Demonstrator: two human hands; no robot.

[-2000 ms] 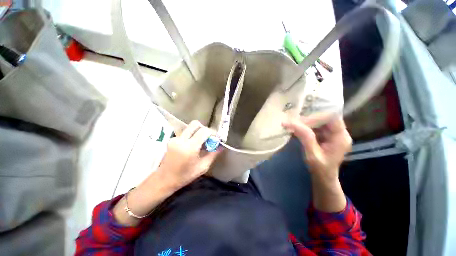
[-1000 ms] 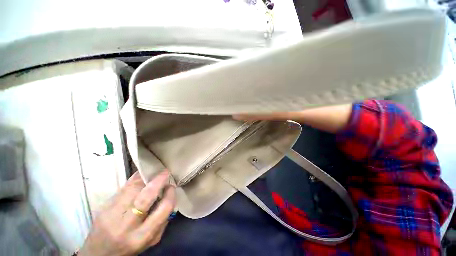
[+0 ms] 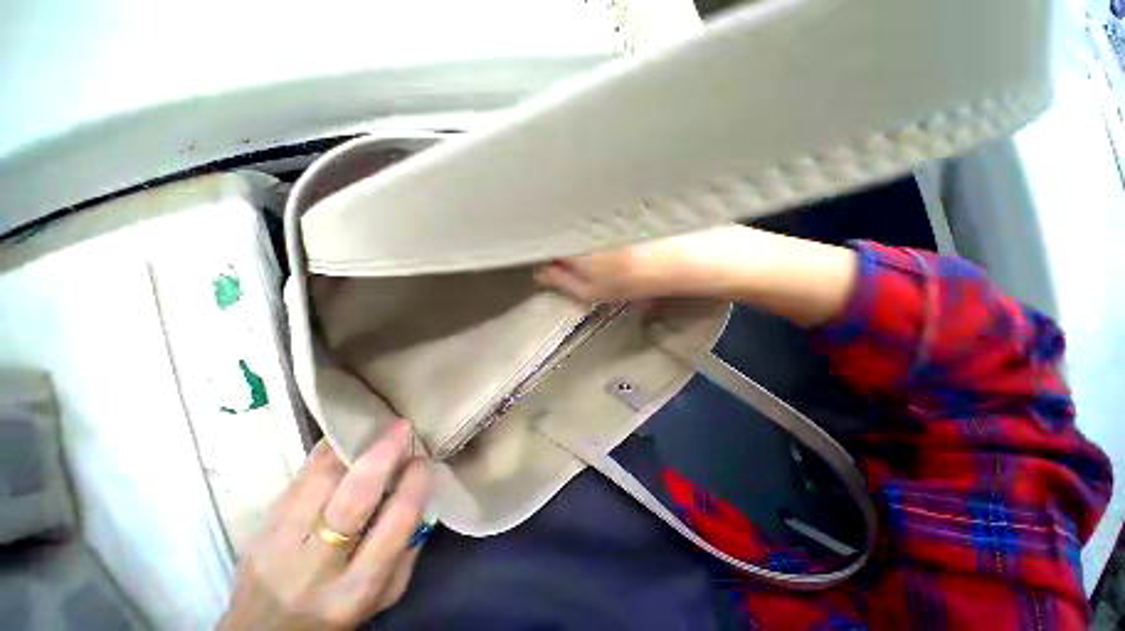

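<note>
A beige tote bag (image 3: 518, 493) lies open on the lap, its mouth towards me. One handle loops down at the right; a broad beige part of the bag rises across the upper right, close to the camera. Inside is a divider with a zipper (image 3: 528, 380), and a small round metal snap sits inside the rim. My left hand (image 3: 339, 530), with a ring, grips the bag's lower left rim. My right hand (image 3: 580, 277) reaches into the bag at the divider's upper end; its fingertips are partly hidden, so its grip is unclear.
A white cloth-covered table (image 3: 309, 62) with a padded edge lies at the top. At the left is a white surface (image 3: 185, 370) with green marks. A grey object (image 3: 27, 456) is at the far left. A whitish form bends along the right side.
The bag has gone from upright to tilted, with its raised part across the view. My right hand has moved from the outer rim to the inside. My left hand has moved down and left.
</note>
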